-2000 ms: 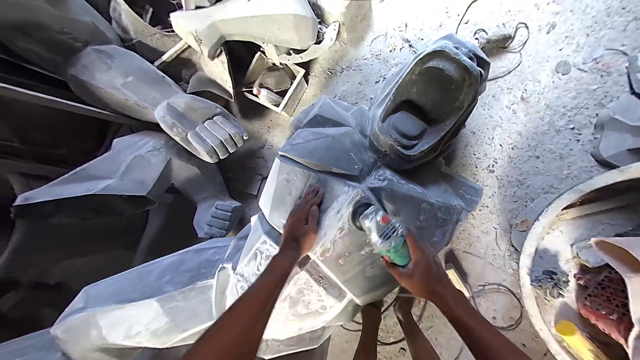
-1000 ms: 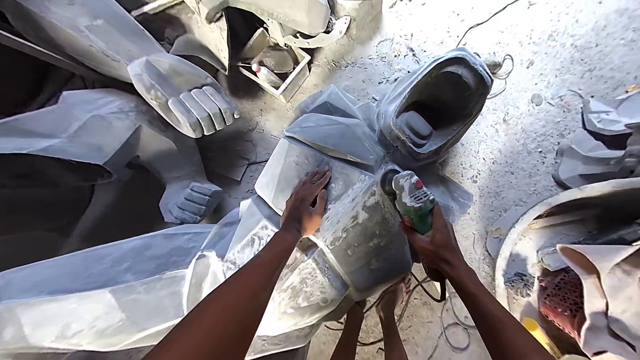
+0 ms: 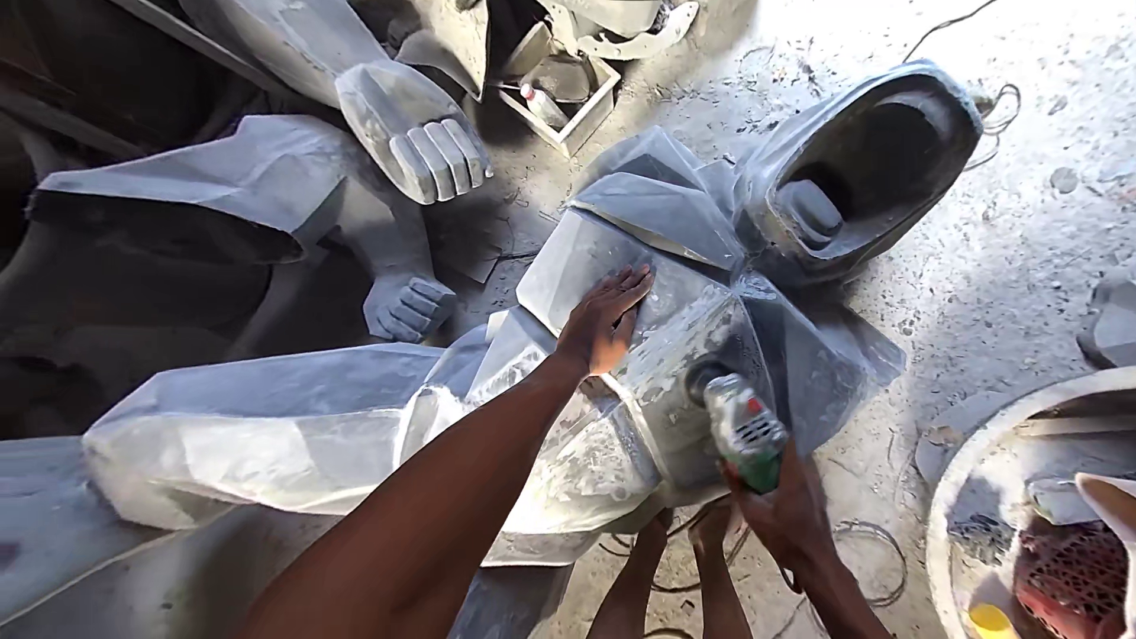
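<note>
A large grey faceted figure (image 3: 568, 461) lies across the floor, with a hollow, open head piece (image 3: 874, 169) at its upper right. My left hand (image 3: 608, 321) rests flat on the figure's chest, fingers spread, holding nothing. In my right hand (image 3: 772, 501) is an angle grinder (image 3: 745, 426) with a green and silver body. Its dark round disc (image 3: 706, 382) is at the chest surface, right of and below my left hand; the disc is blurred. Pale, scuffed patches show around it.
Grey sculpted arms with fists (image 3: 435, 160) lie at upper left. A wooden box (image 3: 586, 115) holds a bottle (image 3: 543, 105). At lower right stands a round tub (image 3: 950, 497) with a red basket (image 3: 1074, 568). Cable loops (image 3: 874, 559) lie near two bare legs (image 3: 635, 577).
The grinder in my right hand has moved down the chest, away from the neck side, since one second ago. My left hand stays flat on the chest.
</note>
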